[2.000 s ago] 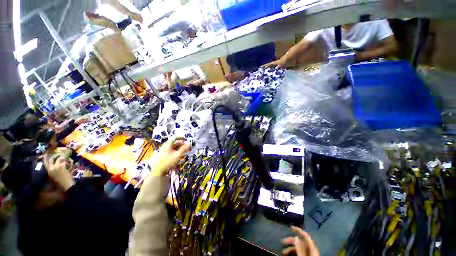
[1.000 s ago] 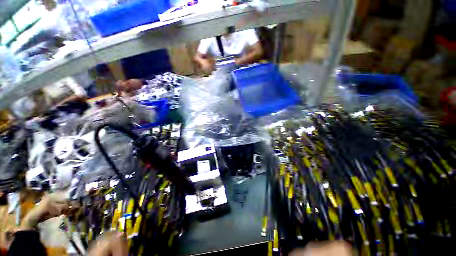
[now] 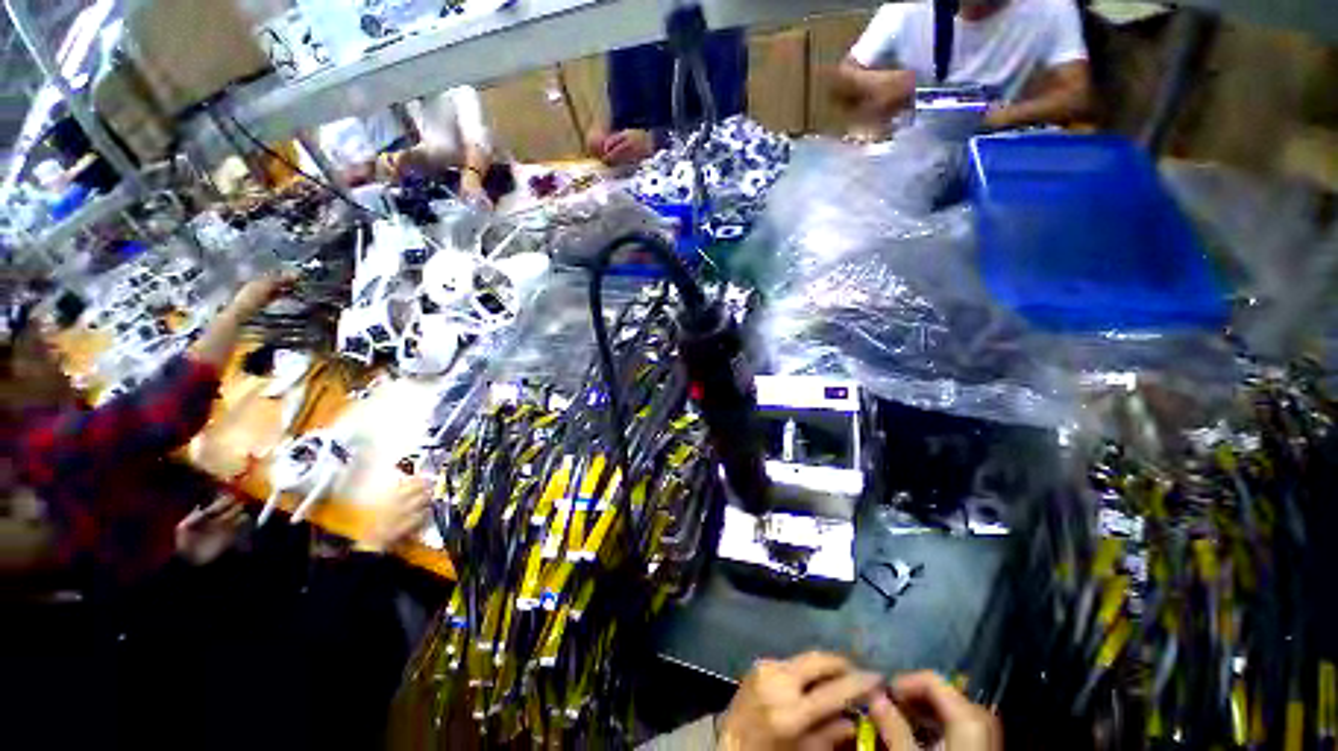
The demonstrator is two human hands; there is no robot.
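My left hand (image 3: 795, 707) and my right hand (image 3: 951, 715) are close together at the bottom edge, partly cut off. Their fingertips meet on a small dark piece with a yellow band (image 3: 866, 729), probably a cable tail; its head is hidden by the fingers. Beyond them stands the white block fixture (image 3: 812, 473) with square openings and a dark base. The black electric screwdriver (image 3: 722, 396) hangs tilted, its tip over the fixture's front part. A small black piece (image 3: 891, 578) lies on the green-grey mat (image 3: 925, 616) right of the fixture.
Yellow-banded cables lie heaped left (image 3: 565, 528) and right (image 3: 1174, 572). Behind the fixture are a crumpled clear bag (image 3: 866, 286) and a blue bin (image 3: 1093, 235). A dark open bag (image 3: 939, 470) sits right of it. White housings (image 3: 440, 294) and other people are at left.
My left hand has come from over the left cable pile to the bottom centre, meeting my right hand. A yellow-banded piece now shows between them. The view swung right and back.
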